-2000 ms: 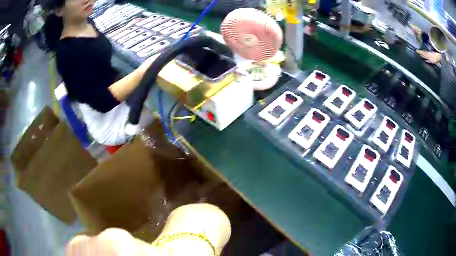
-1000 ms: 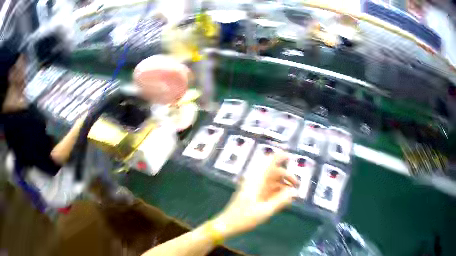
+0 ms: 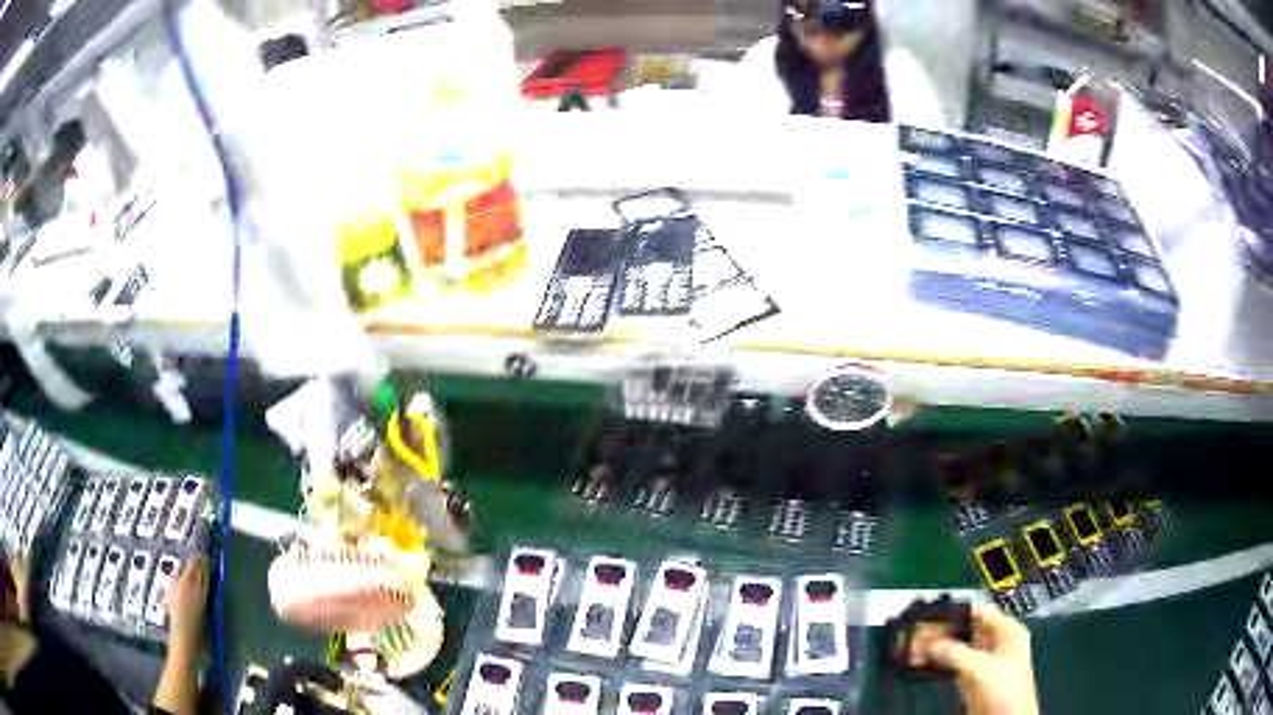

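My right hand [image 3: 994,662] is at the lower right, its fingers closed on a small dark object [image 3: 927,637] whose details are blurred. My left hand is not in view. Left of my right hand, a clear tray [image 3: 857,657] holds white phone bodies [image 3: 602,606] in two rows, each with a red-black top and a grey patch. The near row is cut off by the bottom edge.
Yellow-framed phones [image 3: 1043,542] lie beyond my right hand, dark keypad phones [image 3: 722,509] behind the tray. The raised white shelf [image 3: 824,210] carries a lens-tray stack [image 3: 1033,252]. A pink fan [image 3: 339,584] and another worker's hand [image 3: 186,598] are left. A person sits opposite.
The view has swung right and up toward the shelf. The braceleted hand that was over the white phone bodies is gone from view. My right hand now shows with a dark object.
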